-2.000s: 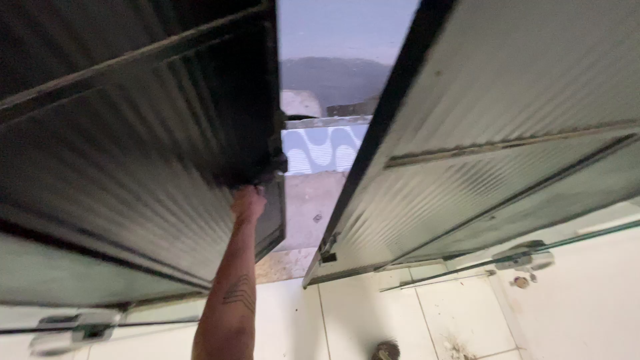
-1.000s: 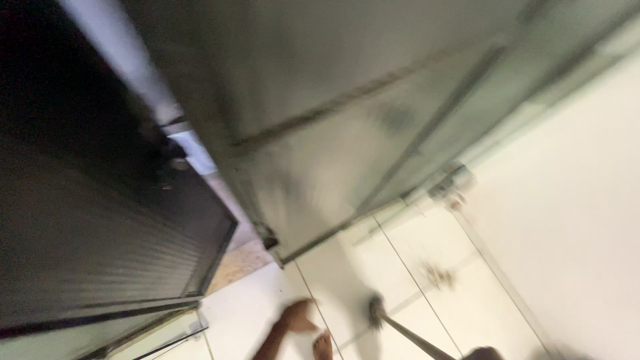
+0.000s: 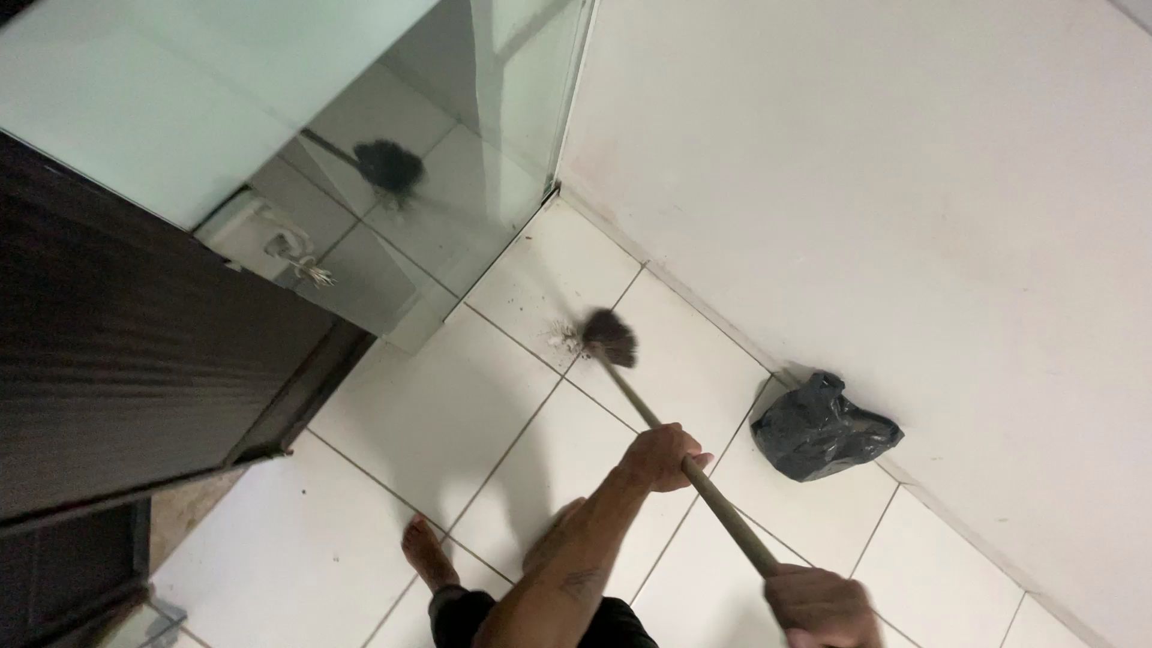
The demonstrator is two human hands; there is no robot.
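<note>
A broom's long wooden handle (image 3: pixel 731 522) runs diagonally across the lower middle of the head view. My left hand (image 3: pixel 666 457) grips it partway along, with the tattooed forearm reaching up from the bottom. Higher on the handle, near the bottom edge, my right hand (image 3: pixel 821 605) is closed around it. The broom's dark bristle head (image 3: pixel 611 337) rests on the white floor tiles, slightly blurred. Beside it on the left lies a small pile of pale and dark debris (image 3: pixel 565 338).
A black plastic bag (image 3: pixel 823 427) sits on the floor against the white wall (image 3: pixel 864 198). Upper left stands a glass panel (image 3: pixel 432 207) reflecting the broom. A dark ribbed door (image 3: pixel 135 324) fills the left side. One bare foot (image 3: pixel 427 551) shows at the bottom.
The view has swung right, away from the doors. My left hand was at the dark door's edge two seconds ago; now both hands are on the broom handle.
</note>
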